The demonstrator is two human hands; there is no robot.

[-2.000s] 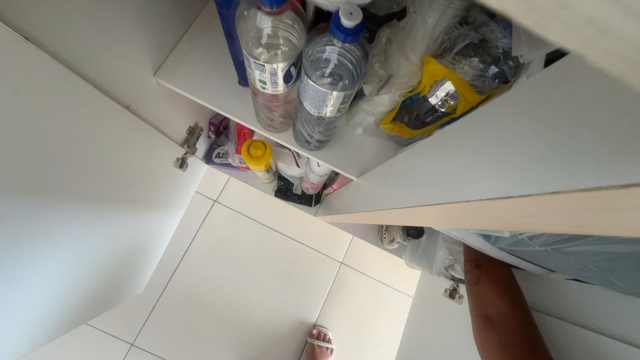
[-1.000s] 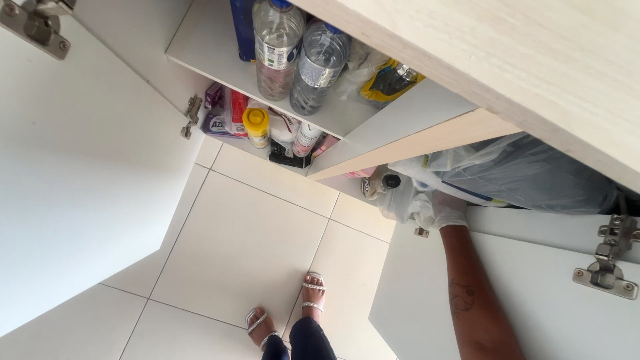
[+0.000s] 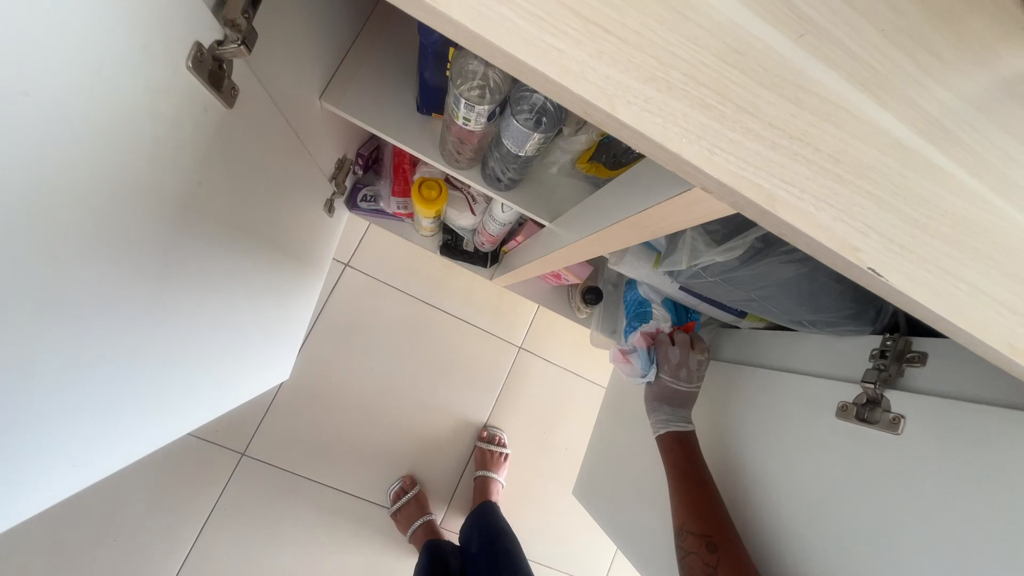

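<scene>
My right hand (image 3: 678, 368), in a thin translucent white glove, reaches from the lower right to the low opening of the right-hand cabinet section. Its fingers are closed on a crumpled plastic package (image 3: 640, 320) in blue, white and pink. A clear plastic container (image 3: 606, 312) stands just left of the package, and a bottle with a black cap (image 3: 591, 296) is beyond it. Above the hand, a large translucent plastic bag (image 3: 768, 268) fills much of the opening. My left hand is out of view.
White cabinet doors (image 3: 160, 264) (image 3: 832, 472) stand open at both sides, with metal hinges (image 3: 874, 400). Two plastic bottles (image 3: 472, 112) (image 3: 522, 136) sit on the left section's upper shelf. A yellow-capped container (image 3: 429, 206) stands below. The wood-look countertop (image 3: 760, 120) overhangs. My sandalled feet (image 3: 490, 460) are on floor tiles.
The blue, white and pink package now shows in my right hand, at the opening's edge. One second ago the gloved hand was partly inside the cabinet. The view has shifted.
</scene>
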